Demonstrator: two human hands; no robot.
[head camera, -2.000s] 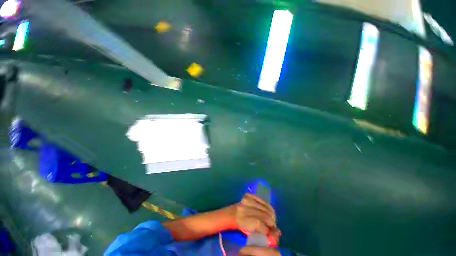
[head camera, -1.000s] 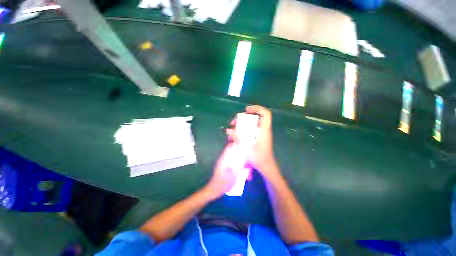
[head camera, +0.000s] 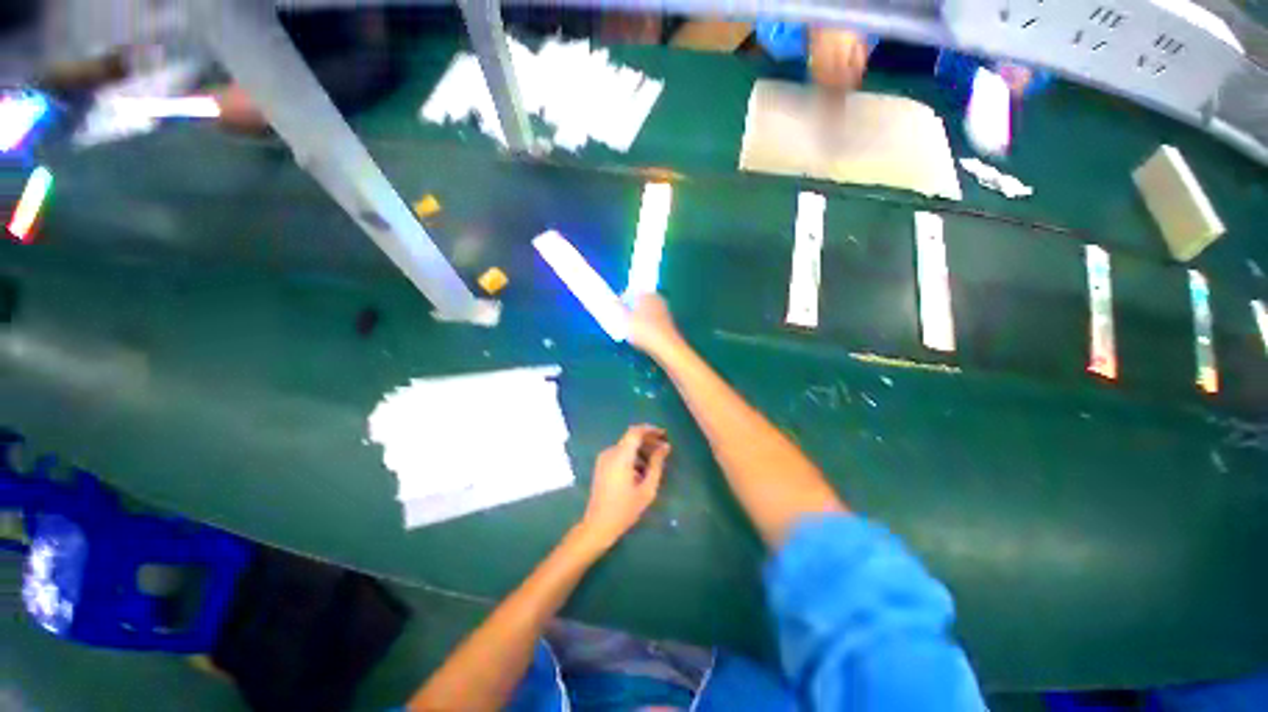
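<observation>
My right hand (head camera: 649, 327) reaches out to the conveyor and grips the near end of a glowing white-blue light bar (head camera: 577, 282), which slants up to the left. Another lit bar (head camera: 649, 237) lies on the belt just beyond my fingers. My left hand (head camera: 629, 480) is low over the green bench (head camera: 890, 529), its fingers loosely curled; whether they hold something tiny is hidden. The pile of white strips (head camera: 473, 445) lies on the bench left of my left hand.
More lit bars (head camera: 935, 281) lie along the belt to the right. Two yellow pieces (head camera: 492, 281) are near a slanting metal post (head camera: 362, 195). Across the belt are a second white pile (head camera: 556, 98), a tan sheet (head camera: 848, 139), a pale block (head camera: 1178, 203) and another person's hand (head camera: 837, 59).
My hands were together around a lit bar over the near bench. My right hand has moved forward to the belt with a bar; my left hand has separated and stays on the near side.
</observation>
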